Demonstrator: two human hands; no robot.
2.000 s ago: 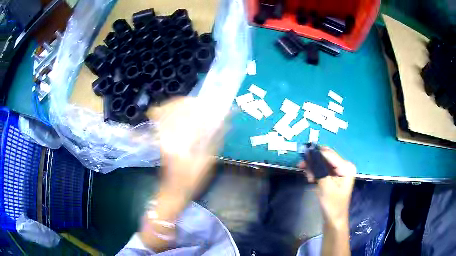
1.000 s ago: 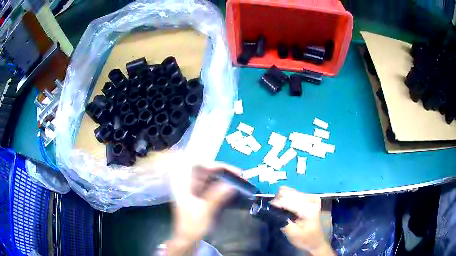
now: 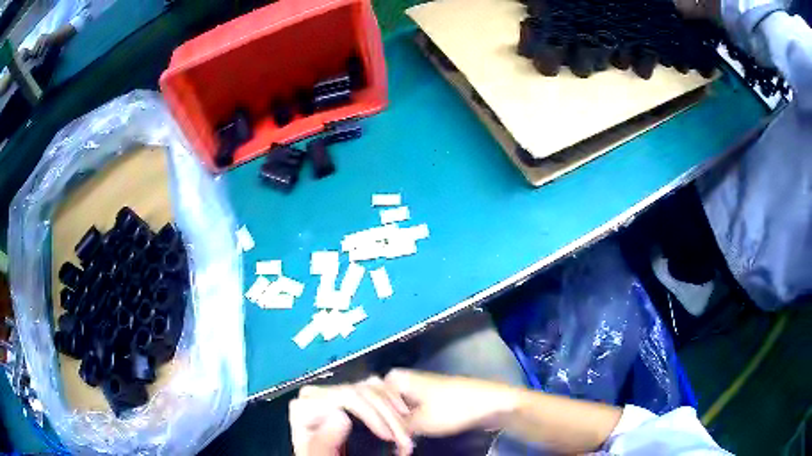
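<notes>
My left hand (image 3: 322,420) and my right hand (image 3: 426,403) are together at the bottom edge, below the bench edge. Their fingers are curled and overlap, and my left hand is partly cut off by the frame. A dark patch shows beneath the fingers; whether it is a black housing is unclear. Small white inserts (image 3: 336,283) lie loose on the green-blue bench top (image 3: 463,227). Black housings (image 3: 133,285) are heaped on cardboard inside the clear plastic bag liner (image 3: 214,312) at the left.
A red bin (image 3: 267,36) holds several black housings, and a few housings (image 3: 283,165) lie beside it. Stacked cardboard sheets (image 3: 507,98) carry rows of black housings (image 3: 605,40) at the upper right. A person's sleeve (image 3: 761,151) is at the right. A blue bag (image 3: 588,329) is below the bench.
The view has swung right, so the box and bin sit further left. My hands have come together; the black housings seen in them earlier no longer show clearly.
</notes>
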